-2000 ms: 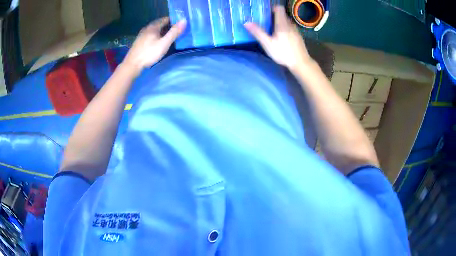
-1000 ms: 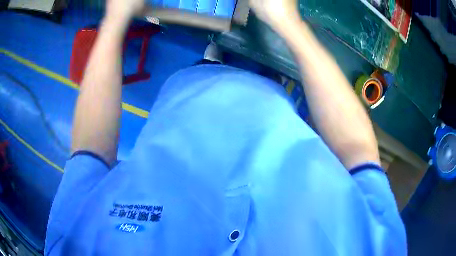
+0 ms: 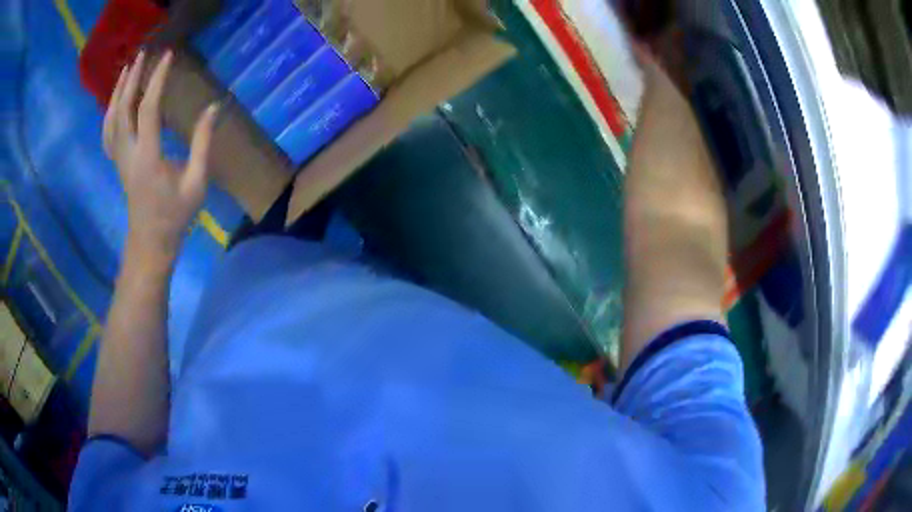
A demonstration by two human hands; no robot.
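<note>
An open brown inner carton (image 3: 372, 127) lies at the upper left on the dark green bench (image 3: 430, 215), its flaps spread. Several blue product boxes (image 3: 300, 85) stand in a row inside it. My left hand (image 3: 155, 165) is beside the carton's left flap, fingers apart, with nothing held in it. My right forearm reaches up to the top right. My right hand (image 3: 648, 32) is dark and blurred at the upper edge, so what it does is not clear.
A red plastic stool (image 3: 112, 45) stands on the blue floor at the upper left. A white surface with a red strip (image 3: 585, 62) is beyond the bench. A curved pale metal edge (image 3: 815, 200) runs down the right side. Part of another carton (image 3: 22, 365) shows at the far left.
The view has turned to the right. My left hand has come off the carton and is open. My right arm has moved away from the carton towards the upper right.
</note>
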